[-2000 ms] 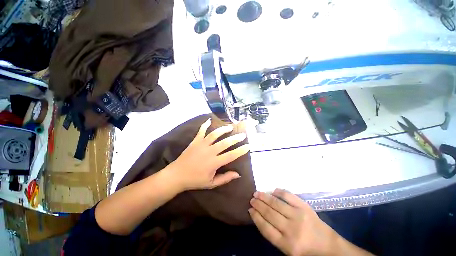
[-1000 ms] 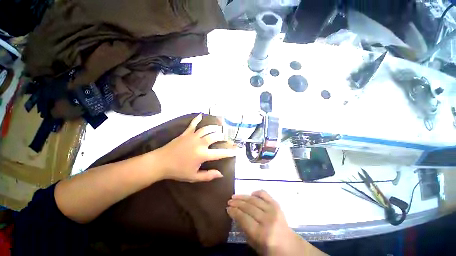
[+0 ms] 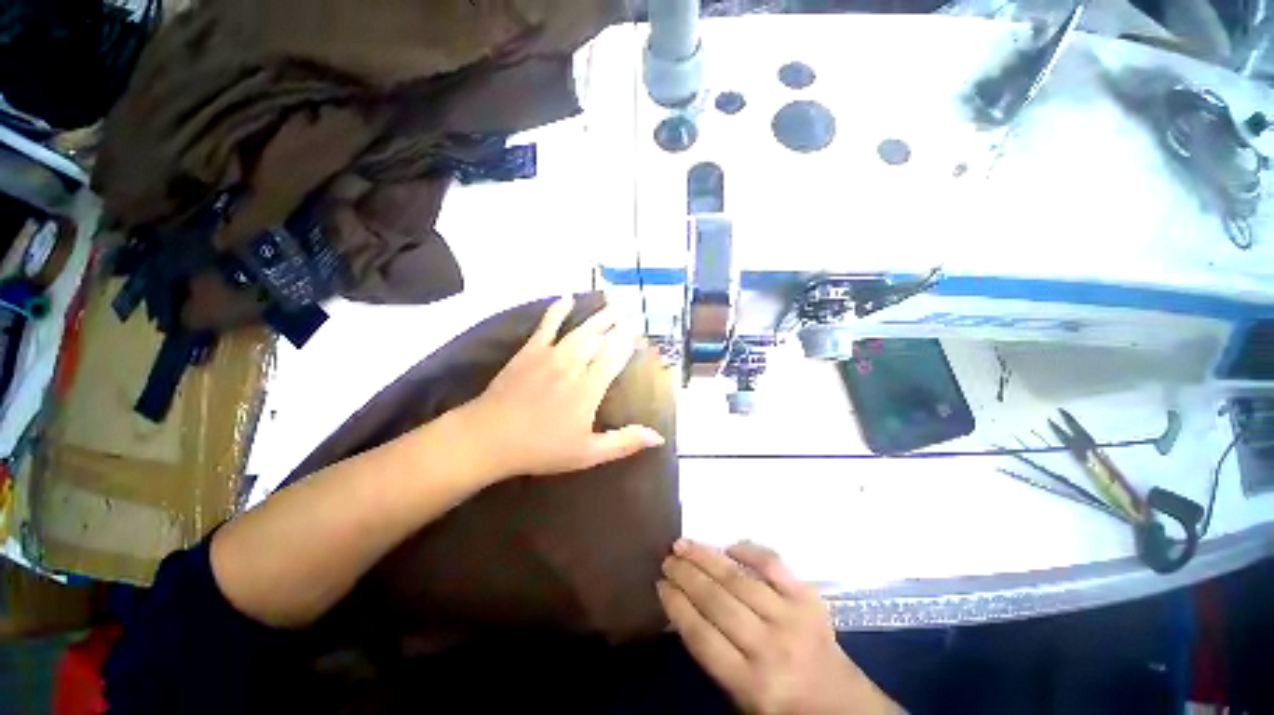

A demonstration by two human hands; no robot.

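Observation:
The brown garment piece [image 3: 559,538] lies on the white table, its right edge running up to the lit needle area of the sewing machine [image 3: 713,273]. My left hand [image 3: 559,398] lies flat on the cloth just below and left of the needle area, fingers spread, pressing it. My right hand [image 3: 741,615] holds the lower right edge of the cloth between thumb and fingers near the table's front edge. The needle and presser foot are too small and bright to make out.
A dark phone [image 3: 905,395] lies right of the machine head, with scissors [image 3: 1118,489] further right. A brown garment pile [image 3: 335,112] with black labelled strips [image 3: 280,266] is at upper left, partly over cardboard [image 3: 168,447]. A grey post [image 3: 674,56] stands behind the machine.
The view has shifted, so the machine and table sit higher in the picture than a second ago. My left hand's fingers point more upward. Both hands stay on the cloth.

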